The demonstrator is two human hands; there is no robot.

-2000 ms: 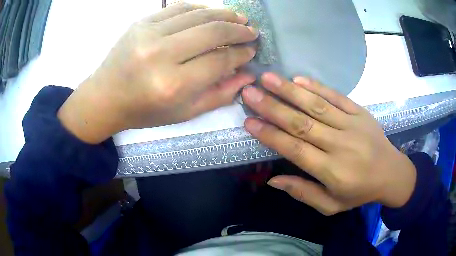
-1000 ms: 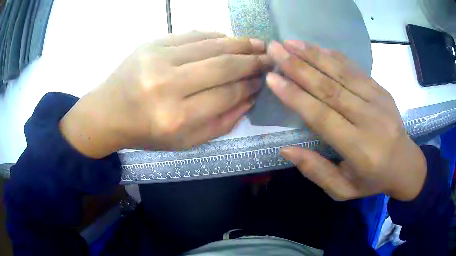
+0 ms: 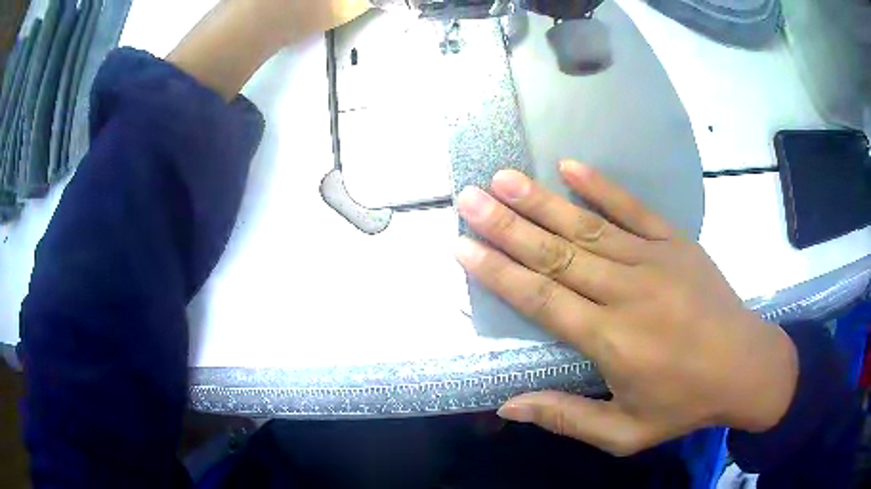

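The smooth grey curved panel (image 3: pixel 621 124) lies on the white machine bed, its rounded side to the right. The speckled grey strip (image 3: pixel 485 129) lies along its straight left edge and runs up under the machine head (image 3: pixel 454 10). My right hand (image 3: pixel 611 296) lies flat, fingers apart, on the lower part of strip and panel. My left hand (image 3: pixel 329 10) is at the top edge beside the machine head, mostly cut off; its fingers are not visible.
A row of grey folded strips (image 3: pixel 48 105) stands at the left. Grey curved pieces (image 3: pixel 731 14) lie at the upper right. A black phone (image 3: pixel 823 186) lies at the right. A measuring tape (image 3: pixel 382 393) runs along the table's front edge. A blue crate (image 3: pixel 707 458) shows below right.
My left hand has moved off the fabric, up to the machine head. My right hand has shifted down and left, still on the fabric. The view has tilted up, showing the head and bed.
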